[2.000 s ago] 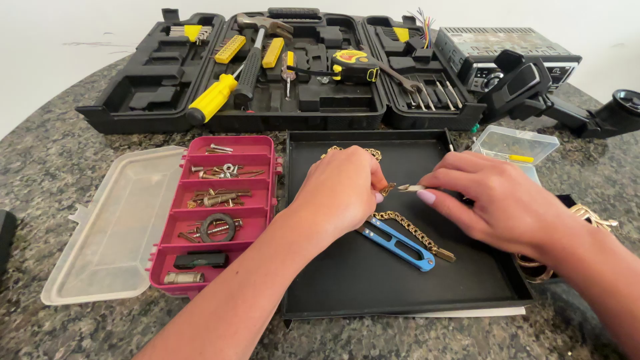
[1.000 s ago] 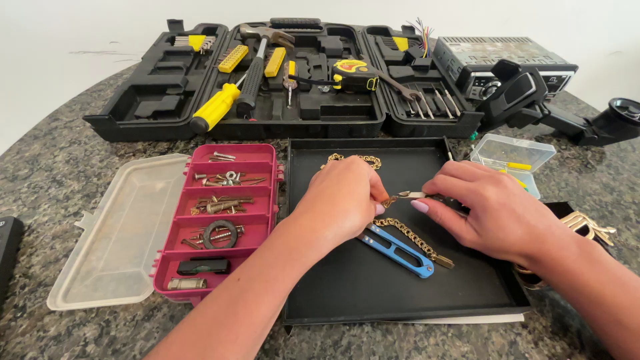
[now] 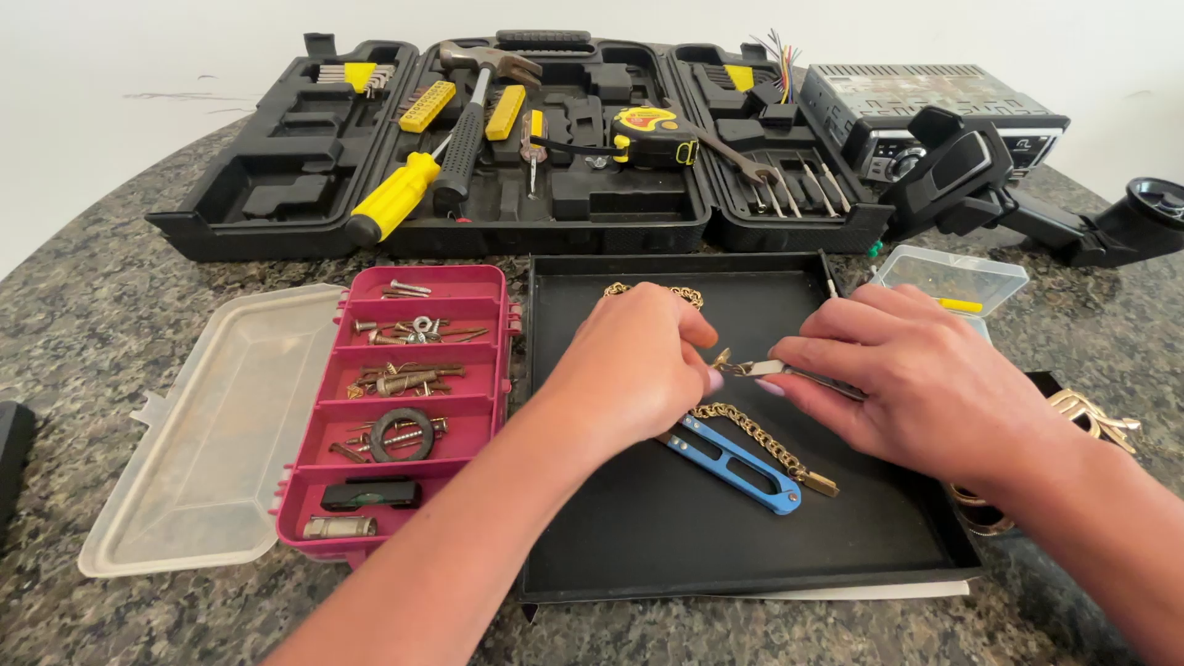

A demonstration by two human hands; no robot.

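Note:
Above the black tray (image 3: 740, 555), my left hand (image 3: 638, 361) pinches the end of a gold-coloured chain (image 3: 723, 359) at the fingertips. Its small end links meet the tip of a slim metal tool (image 3: 766, 368), which my right hand (image 3: 888, 370) grips; the fingers hide most of that tool, so its kind cannot be told. Below the hands, a thick gold chain with a flat clasp (image 3: 754, 433) lies on the tray beside a blue-handled tool (image 3: 740, 467), whose upper end is under my left hand. More gold chain (image 3: 684, 294) shows behind my left hand.
Left of the tray stands a pink compartment box (image 3: 319, 407) with screws and fittings. Behind lies an open black tool case (image 3: 546, 236) with a claw hammer (image 3: 472, 111), screwdriver (image 3: 393, 199) and tape measure (image 3: 652, 137). A car stereo (image 3: 925, 102) and phone mount (image 3: 962, 176) stand back right.

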